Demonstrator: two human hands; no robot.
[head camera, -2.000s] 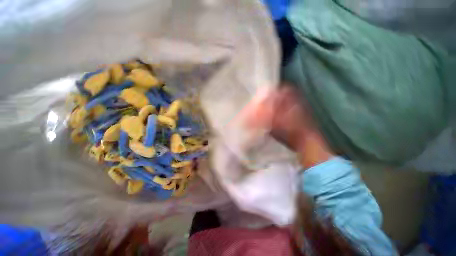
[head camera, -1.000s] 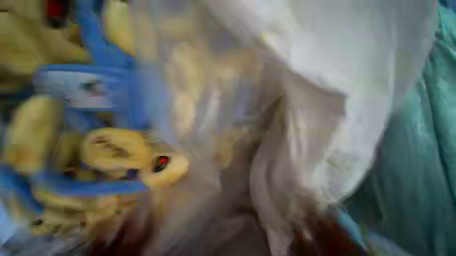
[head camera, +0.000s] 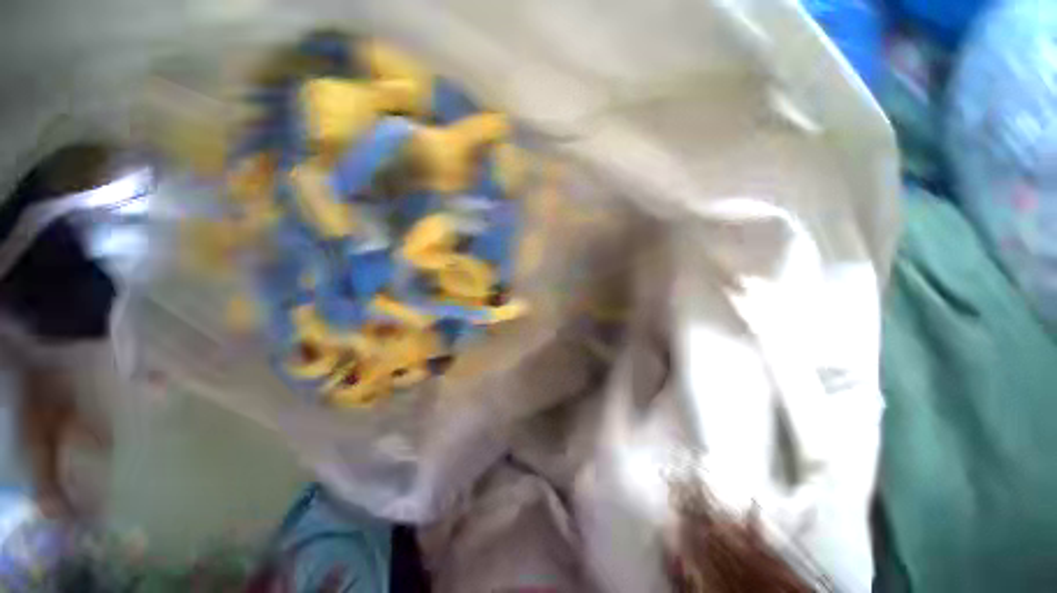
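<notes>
A large off-white woven sack (head camera: 684, 104) lies open below me and fills the middle of the view. Yellow-and-blue plush pieces (head camera: 383, 232) are heaped inside it, with dark and red spots on some; they are blurred. Its right side is crumpled and bright white. Neither of my hands can be made out; folds of the sack or the bottom edge may hide them. A light teal piece of cloth (head camera: 336, 544), perhaps a sleeve, shows at the bottom edge.
A green woven sack (head camera: 962, 394) stands at the right. A pale shiny bag (head camera: 1014, 139) and blue material (head camera: 852, 35) are at the upper right. A dark shape (head camera: 58, 255) and a blurred brown shape are at the left. Brown strands blur the bottom right.
The view moved close over the plush pieces and is now farther back. The right hand and light blue sleeve seen on the sack's edge two seconds ago no longer show there.
</notes>
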